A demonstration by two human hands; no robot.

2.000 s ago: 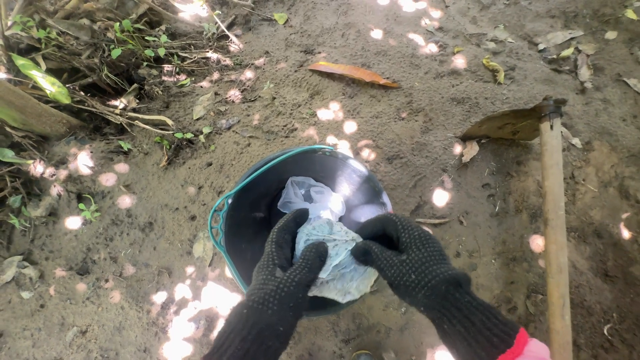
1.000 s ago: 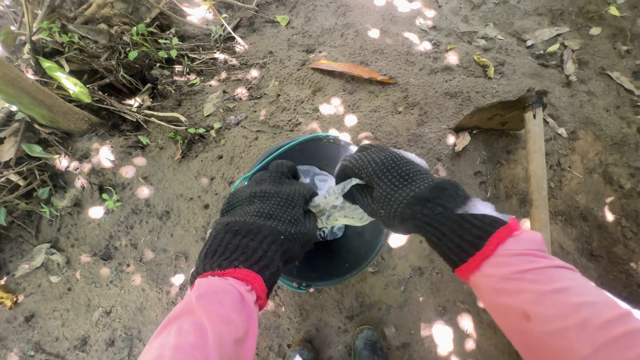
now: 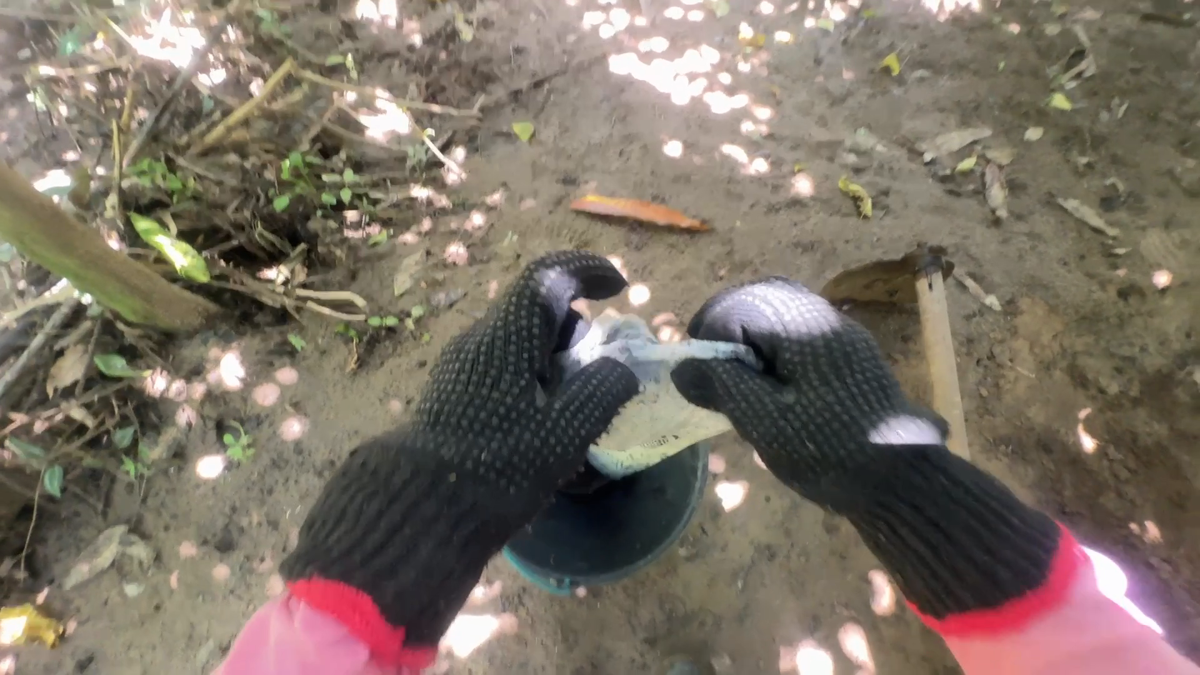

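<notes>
Both my hands wear black dotted knit gloves with red-edged cuffs. Between them, above the bucket, is a pale, crumpled bag that looks like thin plastic and bears small print. My left hand grips its left side, thumb in front and fingers curled behind. The upper right edge is pinched between thumb and fingers of my right hand. Below them a black bucket with a teal rim stands on the soil, partly hidden by my left hand and the bag. What lies inside it cannot be made out.
A hoe with a wooden handle and a rusty blade lies at the right. An orange-brown dry leaf rests beyond my hands. Twigs, small green plants and a thick stem are at the left.
The pale bag, bunched between my hands a second ago, is now spread wider and held above the bucket. My left fingers have opened out somewhat. The view has shifted.
</notes>
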